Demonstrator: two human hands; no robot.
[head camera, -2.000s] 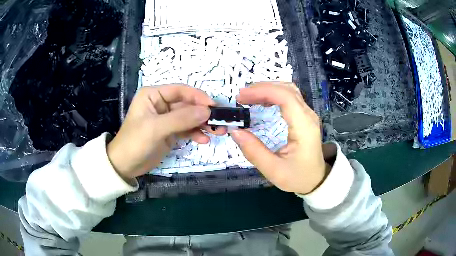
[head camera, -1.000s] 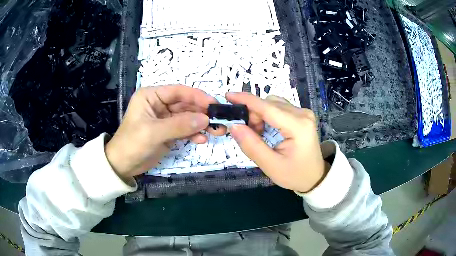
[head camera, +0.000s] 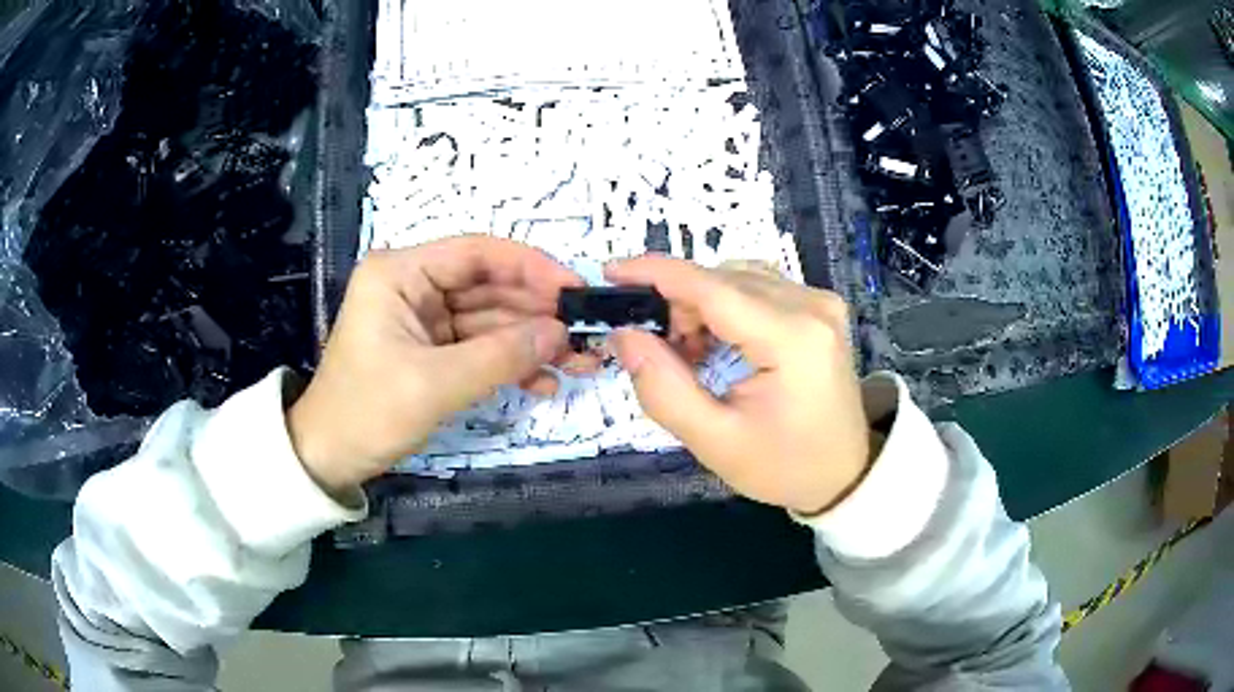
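Note:
A black plastic housing (head camera: 613, 308) is held level above the pile of white strips (head camera: 541, 162). A thin white line shows along its near edge. My left hand (head camera: 440, 345) grips its left end between thumb and fingers. My right hand (head camera: 751, 372) grips its right end, with the thumb at the lower edge and the index finger along the top. The fingers hide both ends of the housing and part of the white line.
Black housings (head camera: 176, 243) are heaped at left in a clear plastic bag (head camera: 41, 446). The centre tray (head camera: 541, 493) has a dark grey rim. Black pieces with white bars (head camera: 900, 169) lie on the right tray (head camera: 1056, 304). A blue-edged tray (head camera: 1175, 368) stands far right.
The right fingers have closed in around the housing's right end, and its white edge shows as a thinner line. Both hands stay in nearly the same place.

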